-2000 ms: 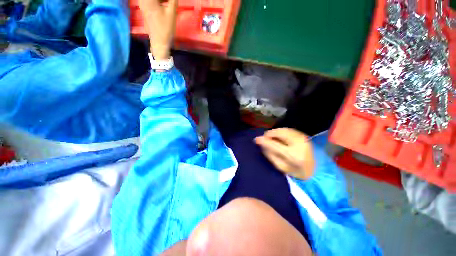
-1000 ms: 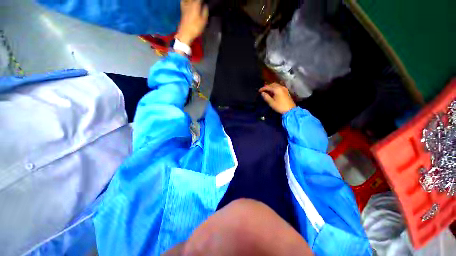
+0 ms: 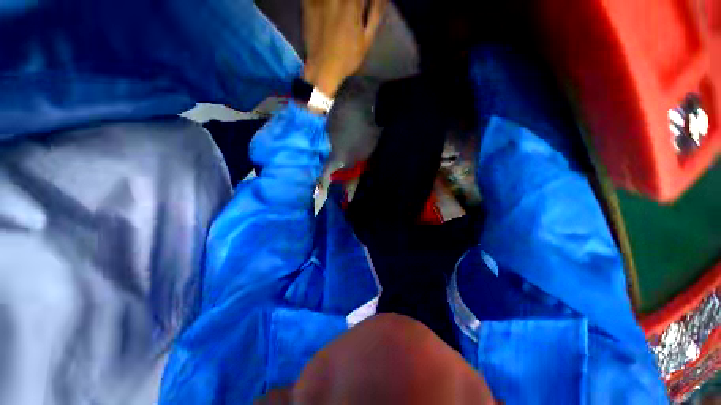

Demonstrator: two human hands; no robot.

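Note:
My left hand (image 3: pixel 340 43) is at the top edge, left of centre, slightly blurred. Its fingertips are cut off by the edge, so I cannot tell whether it holds anything. My right sleeve (image 3: pixel 545 190) reaches up on the right, but no right hand shows. A red tray (image 3: pixel 624 103) lies at the upper right, beyond the right sleeve, with a shiny metal part (image 3: pixel 688 124) in one pocket. At the lower right corner, a heap of loose silver parts (image 3: pixel 684 340) lies on another red tray.
The green bench top (image 3: pixel 660 245) shows between the two trays. A person in a blue smock (image 3: pixel 134 63) is at the upper left, and pale grey-white clothing (image 3: pixel 103 253) fills the left side. Red pieces show low in the middle, near dark trouser legs.
The view has swung: the pocketed tray is now at the upper right and the loose parts are lower. My right hand has left view; my left hand is at the top edge.

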